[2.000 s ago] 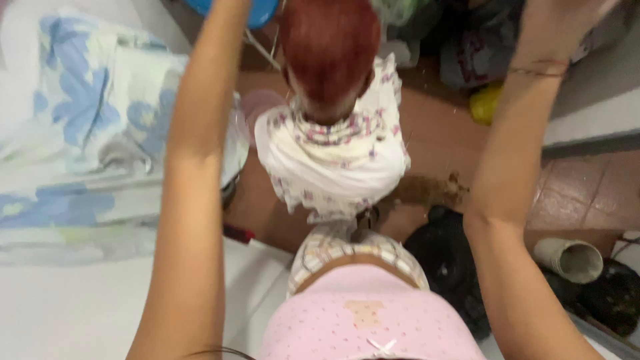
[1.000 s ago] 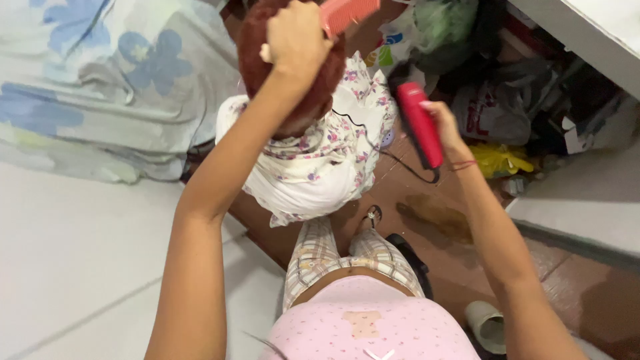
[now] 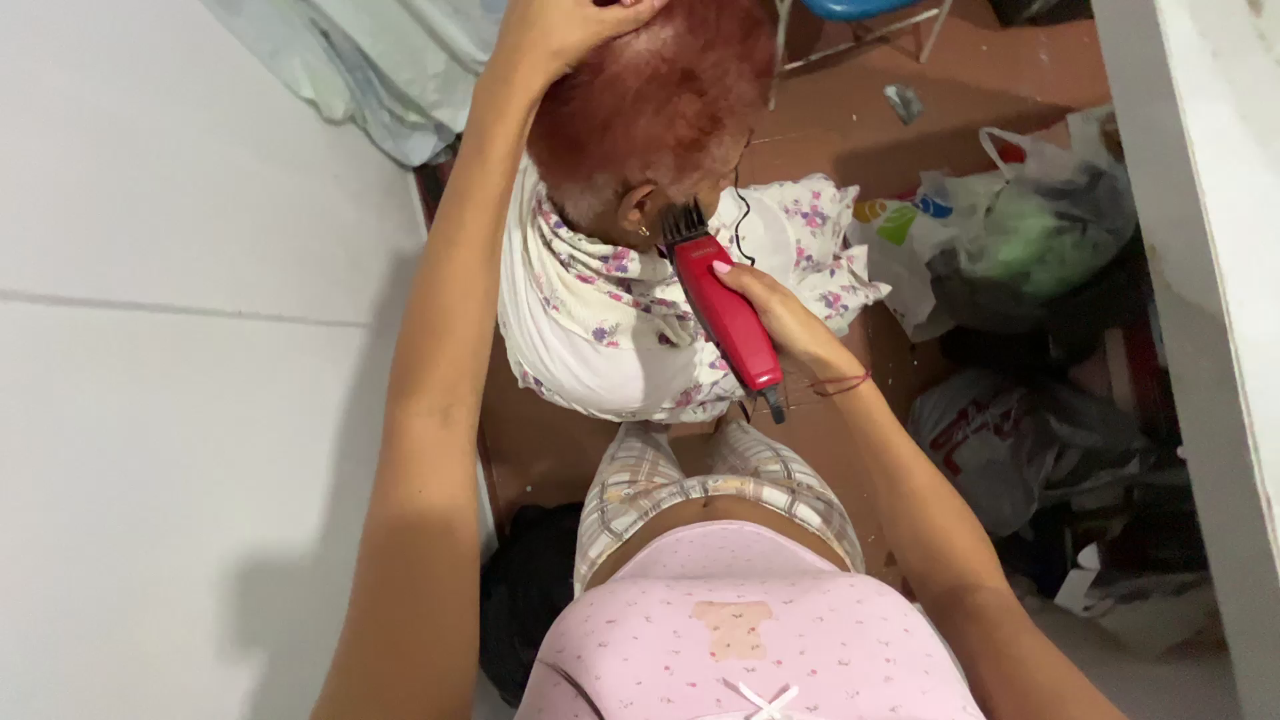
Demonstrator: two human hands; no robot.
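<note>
My right hand (image 3: pixel 785 312) is closed around a red electric hair clipper (image 3: pixel 728 315) with a black guard comb at its head. The guard comb is at the side of a person's head, beside the ear (image 3: pixel 637 207). Short reddish hair (image 3: pixel 660 100) covers that head. At the top of the view my left hand (image 3: pixel 580 28) rests on the hair, its fingers partly cut off by the frame edge; whether it holds anything is hidden. A white cloth with purple flowers (image 3: pixel 620 350) drapes the person's shoulders. A dark cord runs near the clipper.
A white wall (image 3: pixel 180 420) stands at the left, with a pale cloth (image 3: pixel 380 80) above it. Plastic bags (image 3: pixel 1040 220) are piled at the right beside a white panel edge (image 3: pixel 1170 300). A blue-seated chair (image 3: pixel 850 8) stands on the brown tiled floor at the top.
The clipper in my right hand has moved to beside the person's ear; a second ago it was apart from the head. The red comb seen then at my left hand is out of sight. The view has shifted.
</note>
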